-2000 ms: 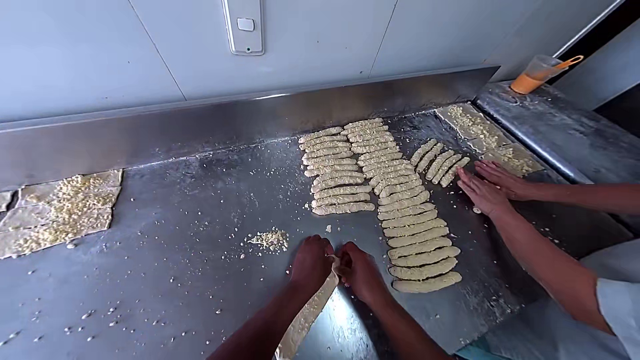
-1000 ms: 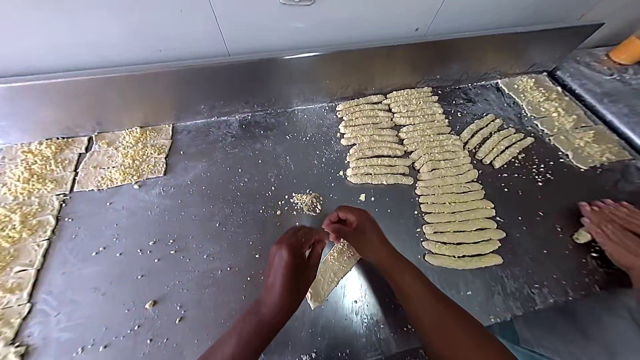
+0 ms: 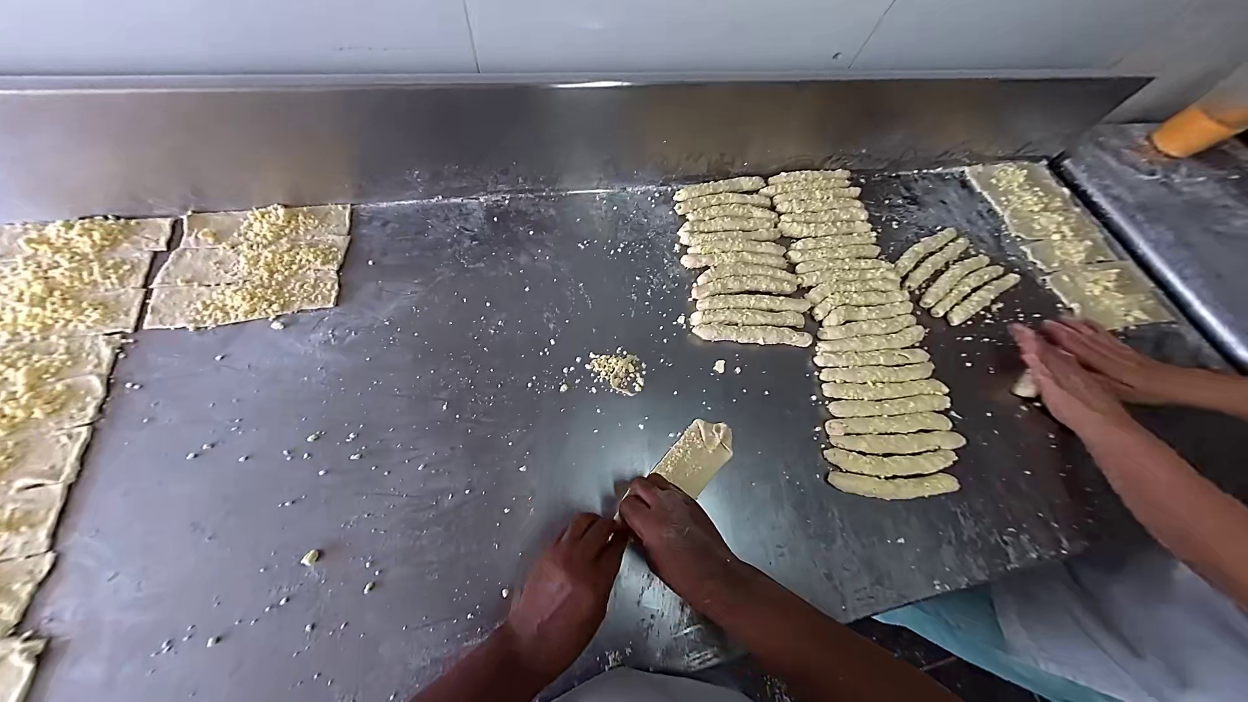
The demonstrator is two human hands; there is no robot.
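A dough strip (image 3: 694, 456) lies slanted on the metal table, its far end folded over. My left hand (image 3: 573, 583) and my right hand (image 3: 675, 531) meet at its near end, fingertips pinching the dough. The fingers cover that end. A small heap of pale crumbs (image 3: 617, 371) sits just beyond the strip. To the right are rows of crumb-coated dough sticks (image 3: 889, 408), with several shorter sticks (image 3: 955, 275) fanned beside them. At the left lie flat dough pieces (image 3: 263, 265) topped with yellowish crumbled filling.
At the right, another person's hands (image 3: 1082, 366) press on a small dough piece (image 3: 1026, 384). Topped dough pieces (image 3: 1111, 294) lie behind them. A metal backsplash (image 3: 439, 141) borders the table's back, and an orange container (image 3: 1194, 129) stands on the side counter. Crumbs are scattered widely over the metal.
My hands have moved from the dough strip's far end to its near end. The far end now shows a fold. The view has shifted between frames.
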